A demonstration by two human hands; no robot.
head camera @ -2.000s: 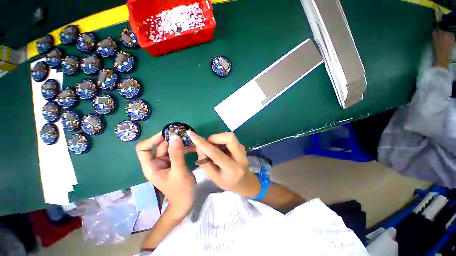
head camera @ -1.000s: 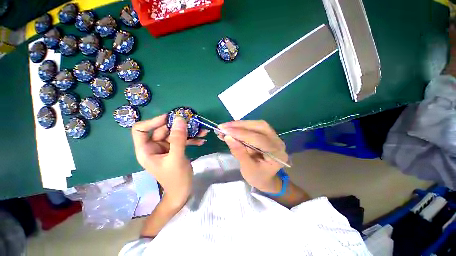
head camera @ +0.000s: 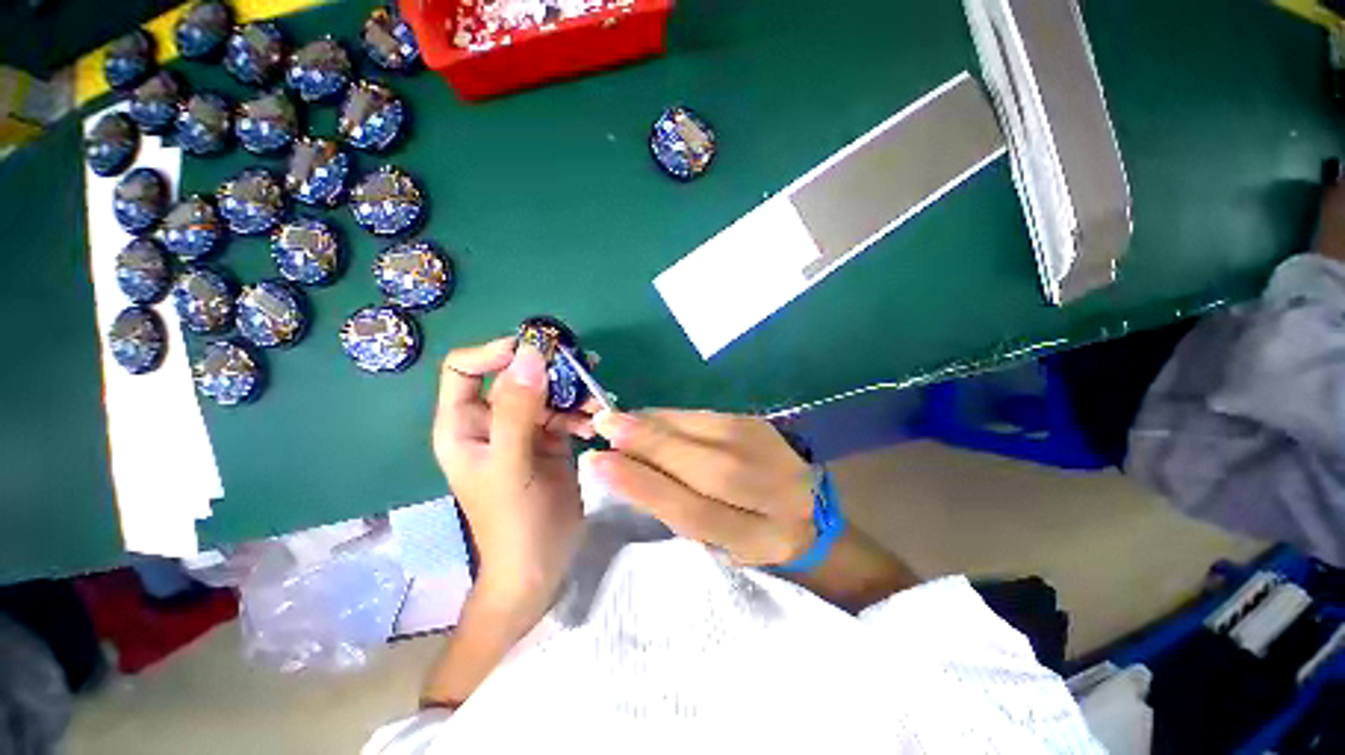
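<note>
My left hand (head camera: 509,457) holds a round circuit board module (head camera: 555,363) between thumb and fingers, tilted, above the bench's near edge. My right hand (head camera: 708,479), with a blue wrist strap (head camera: 820,519), holds slim tweezers (head camera: 589,382) whose tips reach the module's face. Whether the tips grip a small piece is too small to tell. Several like modules (head camera: 308,252) lie grouped at the left, and a single module (head camera: 683,143) lies ahead, right of the group.
A red parts bin (head camera: 553,68) with white bits stands at the back. A part-white, part-grey strip (head camera: 738,289) lies right of centre beside a stack of strips (head camera: 1084,162). White paper (head camera: 155,472) lies under some modules. A person's grey sleeve (head camera: 1239,391) shows far right.
Two seconds ago both hands' fingers were at the module; then the tweezers showed, held out to the right. Now the right hand is closer in and the module is tilted more.
</note>
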